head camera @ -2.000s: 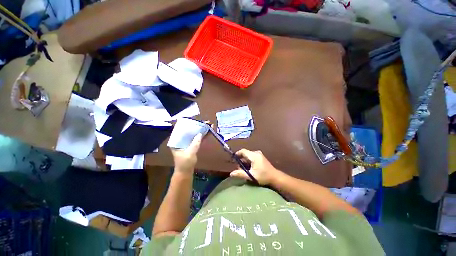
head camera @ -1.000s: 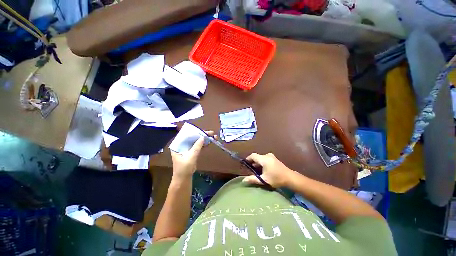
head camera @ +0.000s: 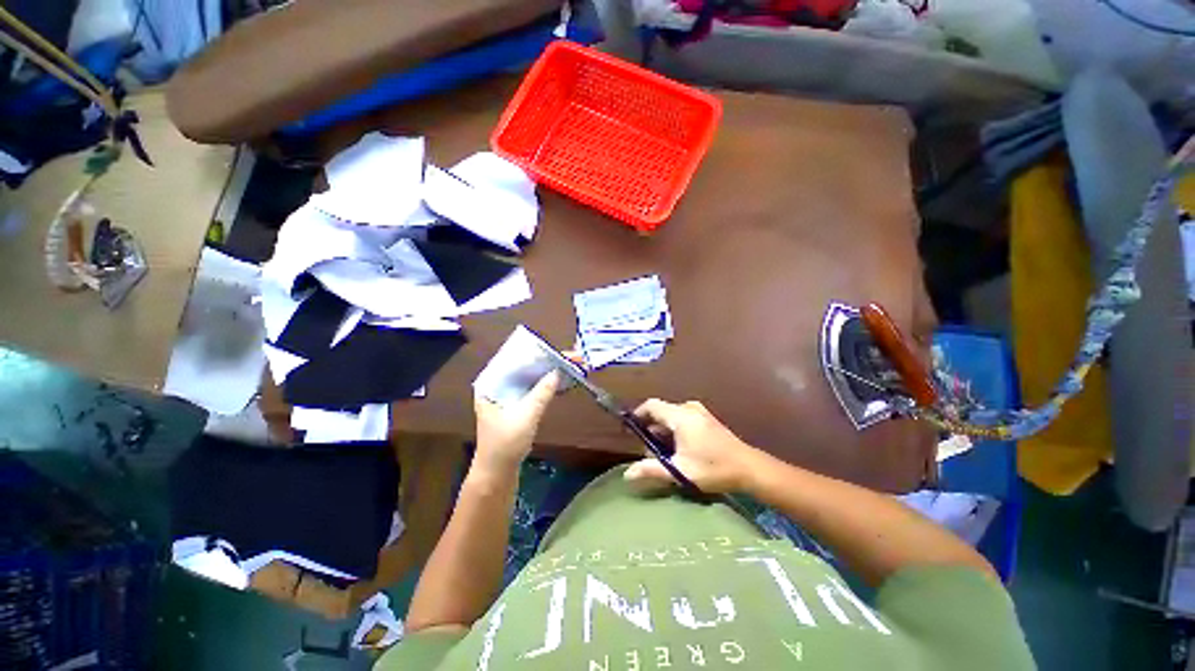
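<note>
My left hand (head camera: 512, 417) holds a small pale cut piece (head camera: 515, 366) above the front edge of the brown table (head camera: 786, 249). My right hand (head camera: 692, 448) grips the dark handles of the shears (head camera: 612, 404). Their blades point up and left and lie along the right edge of the piece; whether they are parted I cannot tell. A low stack of small pale blue-grey pieces (head camera: 621, 323) lies on the table just beyond the blades.
A red basket (head camera: 609, 138) stands at the back. A heap of black-and-white parts (head camera: 380, 269) lies left. A steam iron (head camera: 868, 367) stands right, its wrapped hose (head camera: 1114, 295) hanging beside the table. Another iron (head camera: 105, 262) is on the left table.
My left hand has moved a little to the right with the pale piece, which is now turned differently against the blades. My right hand still holds the shears near the same place.
</note>
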